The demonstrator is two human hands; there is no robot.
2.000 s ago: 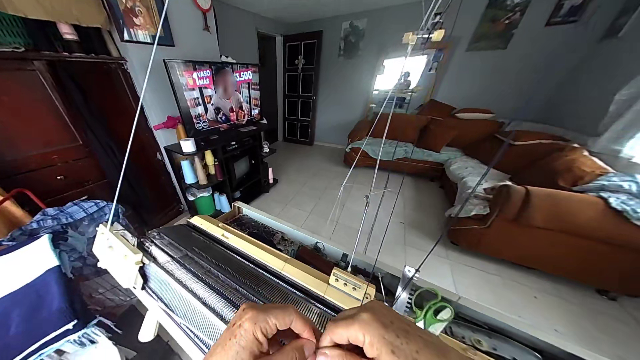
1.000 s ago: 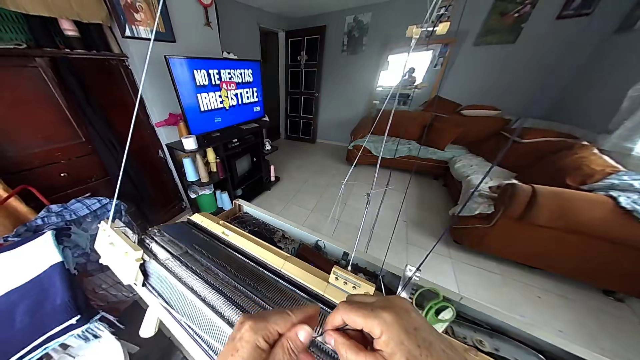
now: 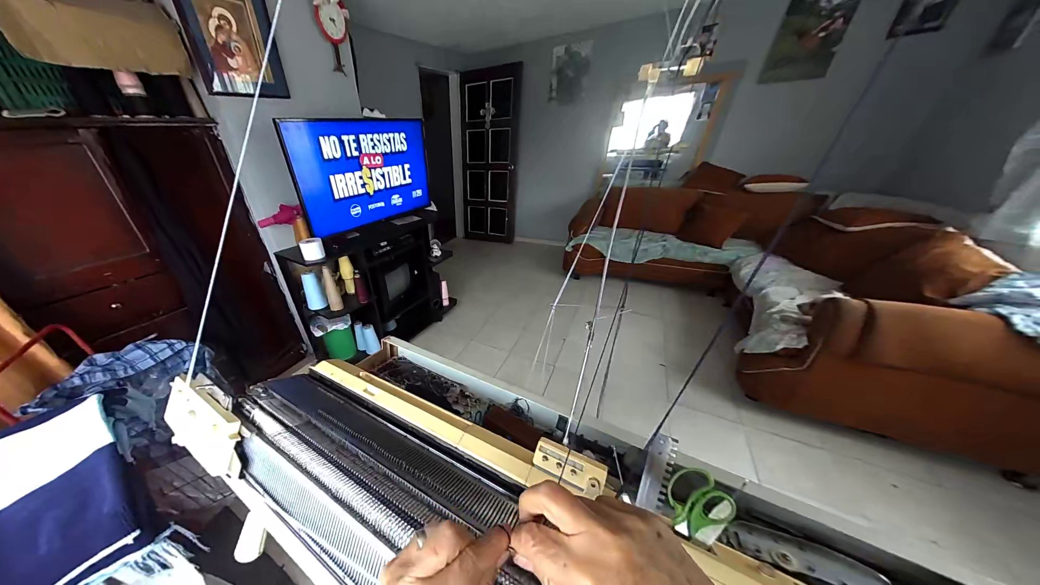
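Note:
A flatbed knitting machine (image 3: 463, 443) with rows of metal needles runs diagonally below me. Over its near right end my left hand (image 3: 447, 552) and my right hand (image 3: 597, 532) meet, thumbs and fingertips pinched close together at the needle bed. Something thin and dark, perhaps yarn, shows between the fingertips; what each hand grips is mostly hidden. A cream plastic block (image 3: 569, 467) with small dials sits just beyond my right hand. Taut yarn strands (image 3: 621, 195) come down from above toward the machine. Another cream end piece (image 3: 203, 426) stands at the machine's left end.
Green-handled scissors (image 3: 700, 504) and a metal comb-like part (image 3: 656, 473) lie right of my right hand. Folded blue and white knitted cloth (image 3: 65, 479) is at the left. Beyond are a shelf with yarn cones (image 3: 331, 288), a television (image 3: 353, 175) and a brown sofa (image 3: 886, 374).
My hands stay at the same part of the needle bed, their fingers shifting; my left fingers are lower and more curled than a second ago. The television picture has changed from two seconds ago.

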